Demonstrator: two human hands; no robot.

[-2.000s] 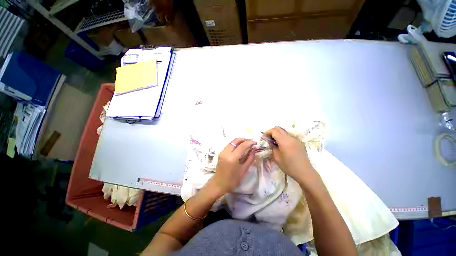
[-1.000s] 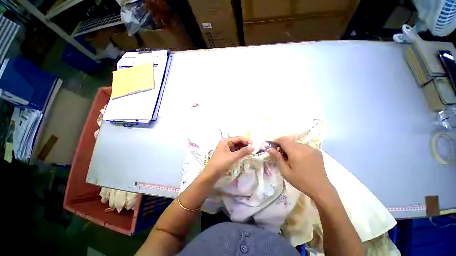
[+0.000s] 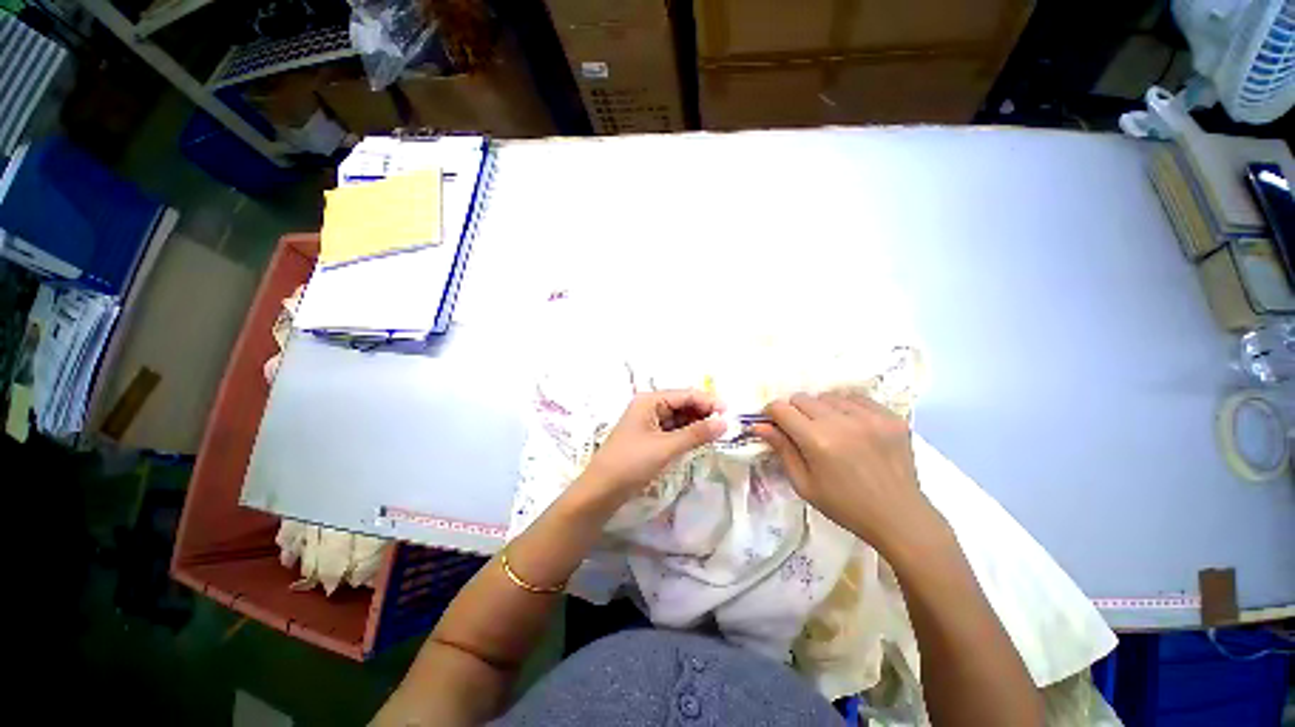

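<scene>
A cream floral dress lies bunched over the near edge of the table, with a plain cream layer spread to the right. My left hand pinches the gathered cloth between thumb and fingertips. My right hand is close beside it, touching the dress, with the thin dark tip of the thread snips showing at its fingertips. The rest of the snips is hidden in the hand. Any loose thread is too small to see.
A clipboard with papers and a yellow pad lies back left. A tape roll, boxes, a phone and a fan are at right. A red crate stands below left. A measuring tape runs along the near edge.
My right hand has turned flatter over the cloth, and the snips' tip now points left toward my left fingertips. My left hand keeps its pinch, slightly further left than two seconds ago.
</scene>
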